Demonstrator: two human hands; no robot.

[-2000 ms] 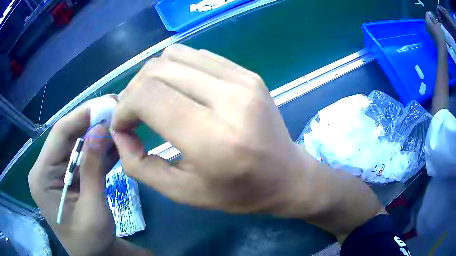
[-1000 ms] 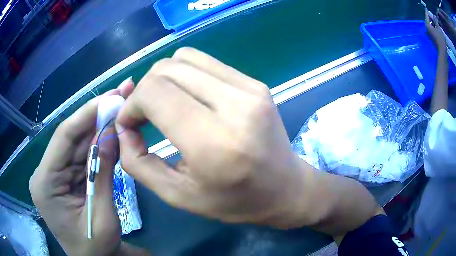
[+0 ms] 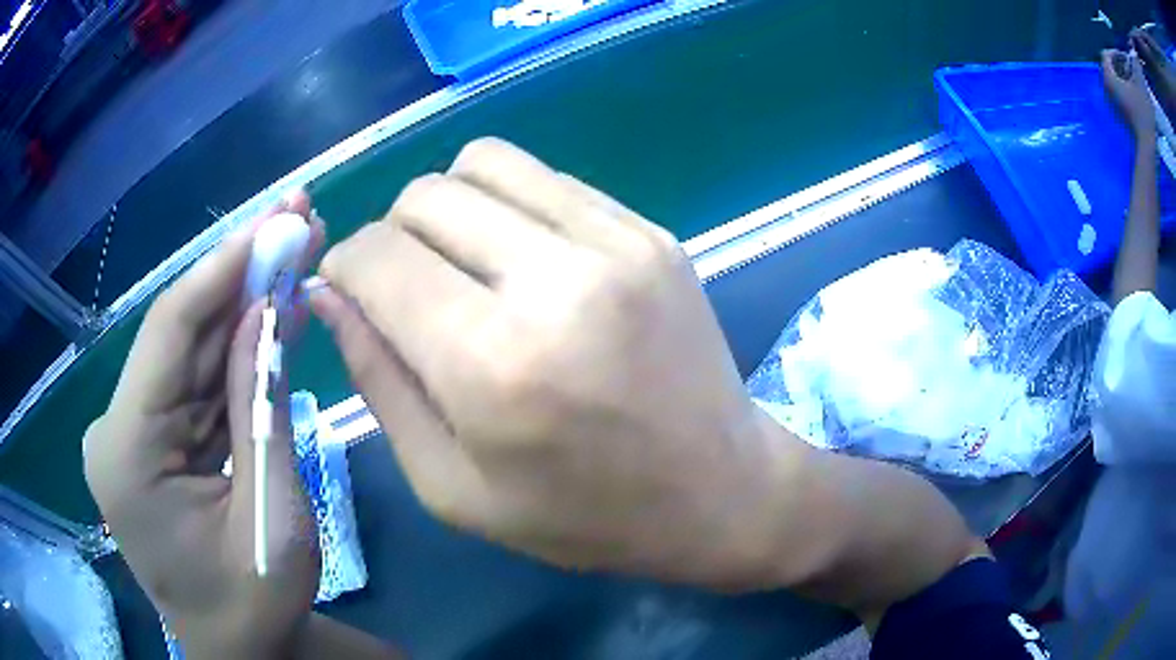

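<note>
My left hand (image 3: 194,426) holds a white rounded housing (image 3: 276,248) between its fingertips at the left. A thin white stem assembly (image 3: 263,438) hangs down from the housing's lower end, across the left thumb, with a dark section near its top. My right hand (image 3: 555,374) is beside it, its thumb and index fingertip pinched together close to the housing. A tiny pale piece, perhaps a wire end, shows at the right fingertips; it is too small to name surely. The right hand's other fingers are curled.
A clear bag of white housings (image 3: 903,355) lies at right. A blue bin (image 3: 1019,142) stands behind it beside another person's arm. A blue tray (image 3: 451,45) is across the green belt (image 3: 774,116). A parts box (image 3: 338,529) is partly behind my left hand.
The housing now stands more upright, and the stem has swung from slanting to nearly vertical and moved right. My right fingertips have drawn slightly away from the housing.
</note>
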